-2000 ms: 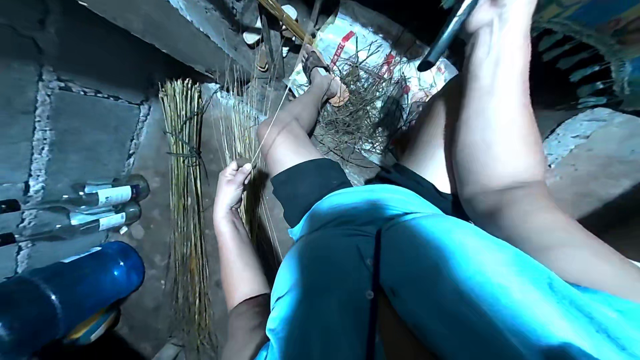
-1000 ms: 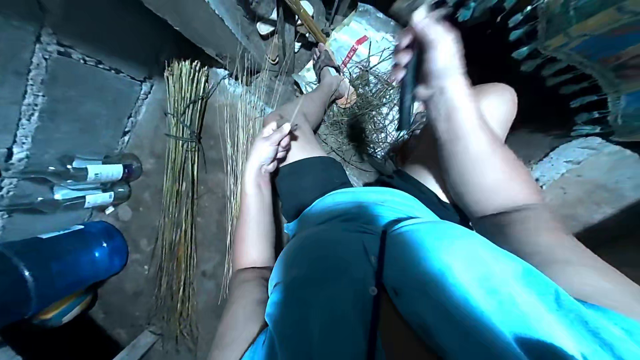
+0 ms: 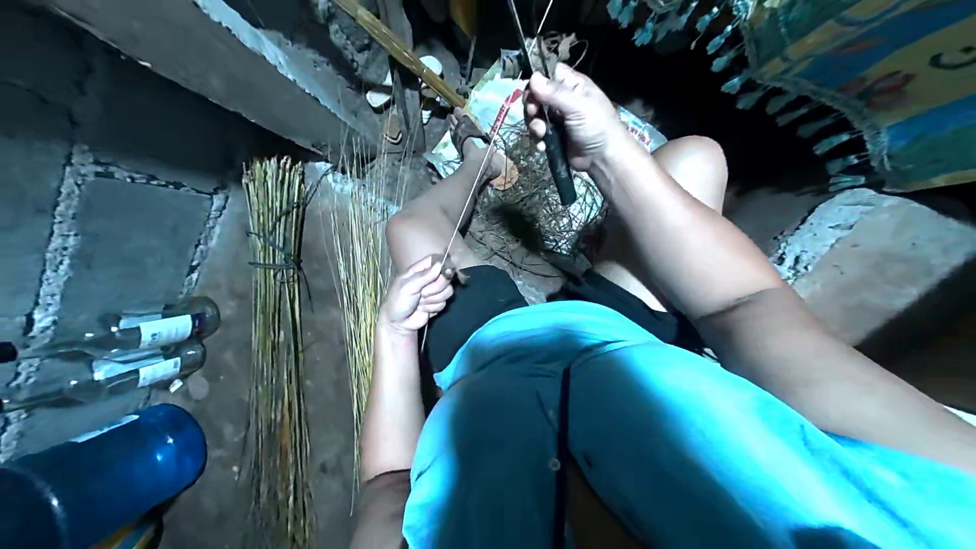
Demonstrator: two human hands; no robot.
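My left hand [image 3: 418,296], above my thigh, is closed on the lower part of a thin stalk [image 3: 467,204] that slants up to the right; a small dark scrap shows at its fingertips. My right hand [image 3: 573,114] grips the dark handle of a knife [image 3: 560,164], whose narrow blade points up; the stalk's upper part passes close to it. Loose thin stalks [image 3: 364,297] lie left of my left hand. Farther left lies a tied bundle of stalks [image 3: 278,328]. Between my legs a heap of thin trimmings [image 3: 526,191] lies on a printed sack [image 3: 488,99].
Glass bottles [image 3: 164,330] and a large blue container [image 3: 114,465] lie at the left. A raised concrete ledge [image 3: 229,84] runs across the upper left, with a yellowish pole [image 3: 404,53] beside it. A fringed cloth [image 3: 877,84] hangs at the upper right.
The knife, pointing down beside the heap one second ago, now points up in my right hand near the stalk. My left hand still holds its place near my thigh.
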